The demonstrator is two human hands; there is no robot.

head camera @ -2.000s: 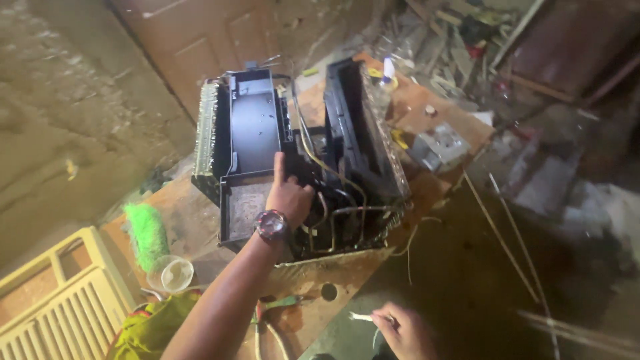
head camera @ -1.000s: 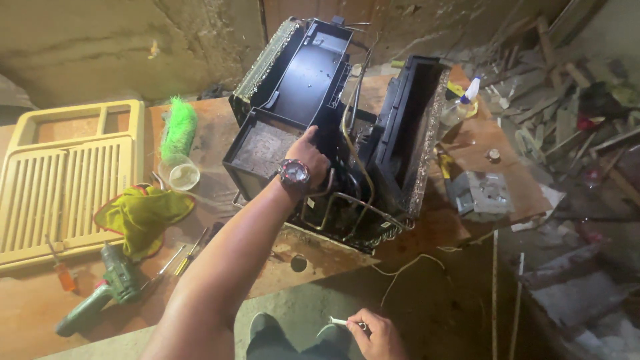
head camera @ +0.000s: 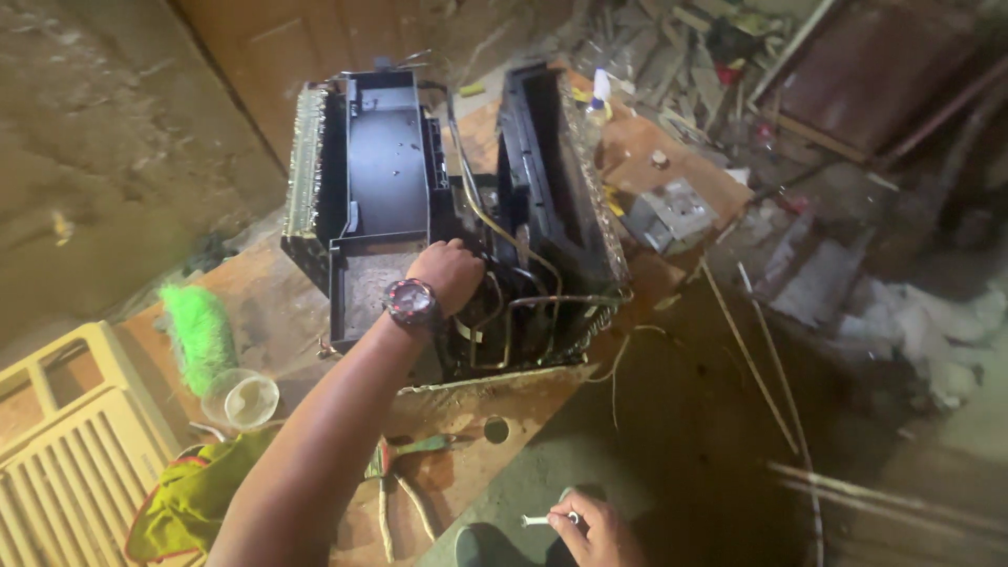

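An opened window air conditioner chassis (head camera: 386,173) rests on a wooden board, with its black plastic housing, finned coils and bent copper tubes (head camera: 504,228) exposed. My left hand (head camera: 447,276), a watch on its wrist, reaches into the middle of the unit beside the tubes; its fingertips are hidden, so any grasp cannot be told. Low in the view, over the floor, my right hand (head camera: 594,529) pinches a small white rod-like piece (head camera: 537,520) between thumb and fingers.
At the left lie a cream plastic grille (head camera: 75,465), a green fluffy duster (head camera: 198,335), a clear plastic cup (head camera: 250,399) and a yellow-green cloth (head camera: 197,492). Pliers (head camera: 386,465) lie near the board's front edge. A metal box (head camera: 673,214) and a spray bottle (head camera: 600,98) stand right of the unit.
My left hand has gone from a pointing pose over the unit to curled fingers within it. My right hand still holds the white piece. The view has swung.
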